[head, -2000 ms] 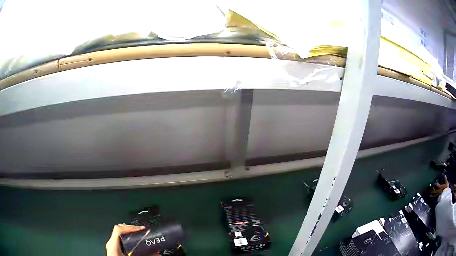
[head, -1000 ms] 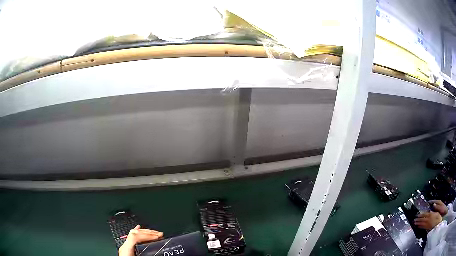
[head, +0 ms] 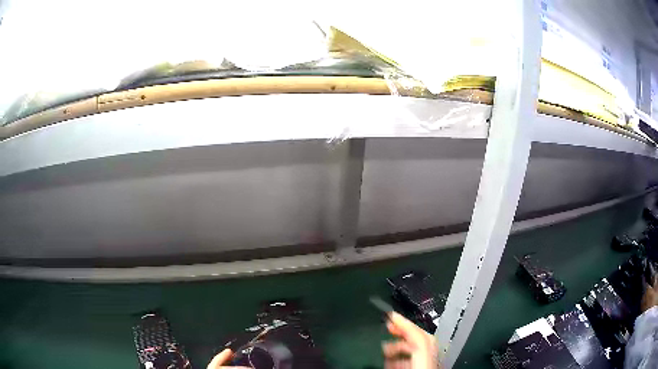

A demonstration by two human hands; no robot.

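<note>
A black retail box (head: 297, 349) with a round picture is at the bottom edge, blurred and partly cut off. My left hand (head: 222, 359) grips its left side; only the fingers show. My right hand (head: 410, 347) is raised to the right of the box, apart from it. A small, thin, greyish piece (head: 382, 305) shows at its fingertips, too blurred to name. Another black box (head: 278, 311) lies on the green belt (head: 86, 306) just behind the held box, partly covered by it.
More black boxes lie on the belt, at left (head: 156, 341), right of centre (head: 417, 292) and beyond the white post (head: 498, 166). Overlapping black printed panels (head: 542, 347) lie at lower right near a coworker's sleeve (head: 644, 339). A shelf (head: 252, 119) runs above.
The belt boxes have moved left. My right hand has come into view with the thin piece. The held box now shows its round picture instead of the side lettering.
</note>
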